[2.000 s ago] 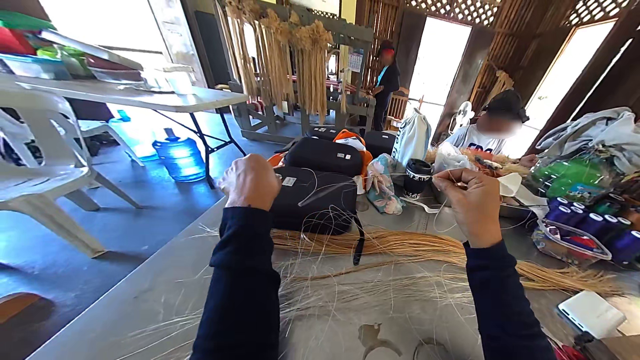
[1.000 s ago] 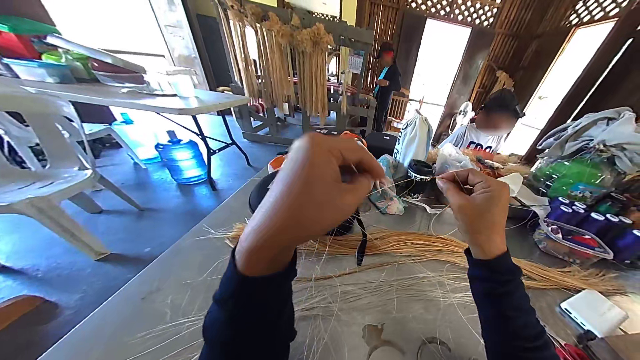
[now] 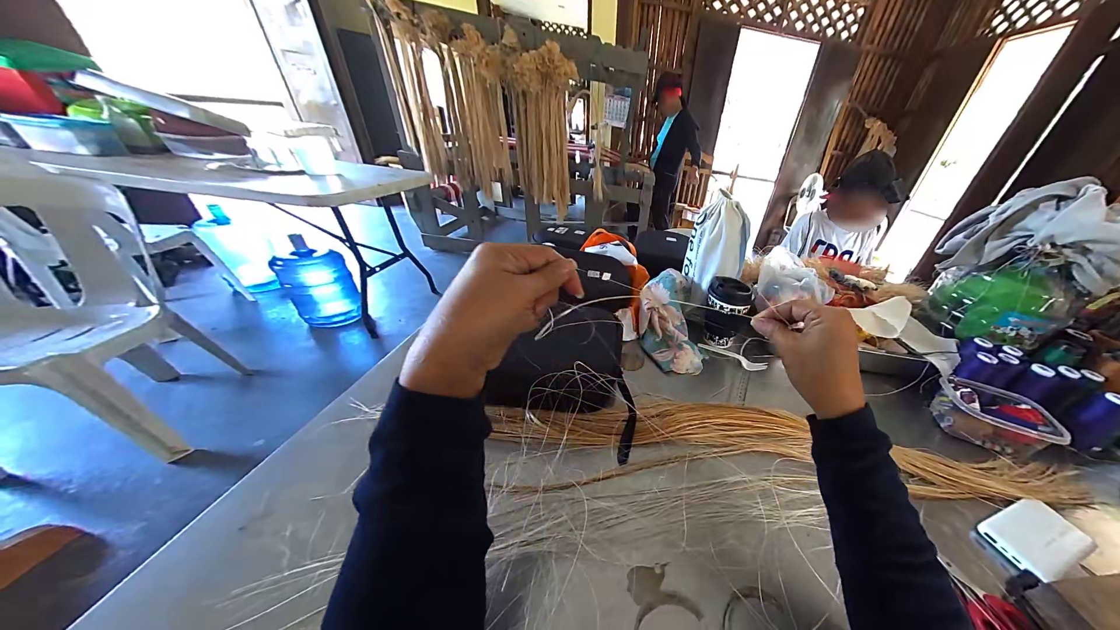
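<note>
Above the grey table [image 3: 289, 499], my left hand [image 3: 494, 315] pinches a thin pale fibre strand [image 3: 669, 308] between thumb and fingertips. My right hand [image 3: 809, 346] grips the strand farther right, so it spans the gap between both hands. Loose ends curl below my left hand, in front of a black case [image 3: 560, 359]. A long bundle of tan fibres [image 3: 726, 429] lies across the table beneath the hands. Finer pale fibres [image 3: 647, 516] are scattered nearer to me.
Behind the hands stand a black patterned cup [image 3: 728, 306] and a floral cloth bag [image 3: 667, 324]. Purple thread spools [image 3: 1015, 372], a plastic tub [image 3: 997, 420] and a white power bank [image 3: 1037, 538] sit right. One person [image 3: 840, 219] is across the table; another [image 3: 674, 149] stands farther back.
My left hand has moved away from my right hand since a second ago, when the two were closer together. My right hand has stayed nearly in place.
</note>
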